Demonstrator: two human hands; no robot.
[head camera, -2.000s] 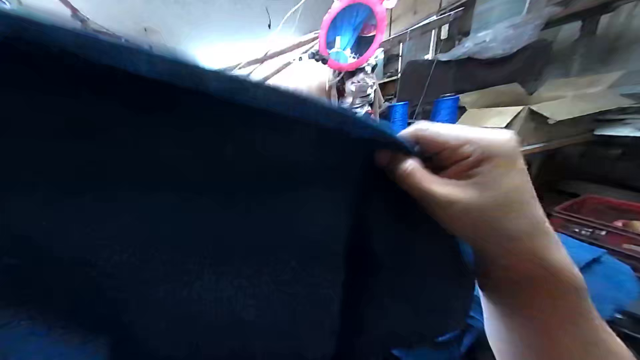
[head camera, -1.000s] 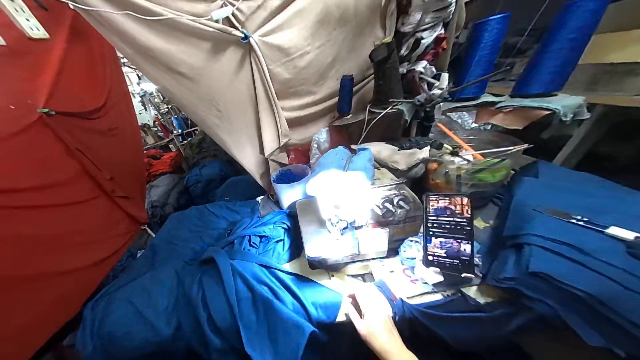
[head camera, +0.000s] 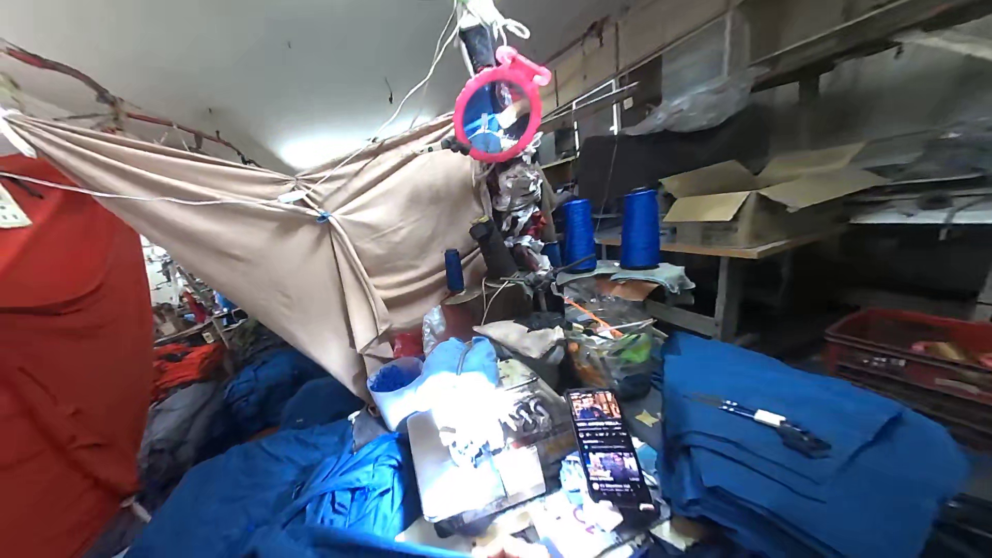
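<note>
At the bottom edge, fingers of a hand (head camera: 510, 547) show in bright light beside blue fabric (head camera: 364, 542); which hand it is and what its fingers grip cannot be told. Just above them stands an overlock-type sewing machine (head camera: 480, 465), partly washed out by its lamp. A smartphone (head camera: 608, 449) with a lit screen leans to its right. More blue cloth (head camera: 256, 484) lies bunched left of the machine. Folded blue fabric (head camera: 783, 434) is stacked at the right, with thread snips (head camera: 767, 418) on top.
Blue thread cones (head camera: 640, 231) stand behind the machine. A round pink-framed mirror (head camera: 497, 115) hangs above. Beige cloth (head camera: 271, 232) and red cloth (head camera: 70, 364) hang at the left. An open cardboard box (head camera: 744, 205) is on a table, with a red crate (head camera: 914, 349) at far right.
The dark cloth held up across the view two seconds ago is down. One second ago a hand lay on the fabric before the machine; now only fingertips show. The view has tilted up.
</note>
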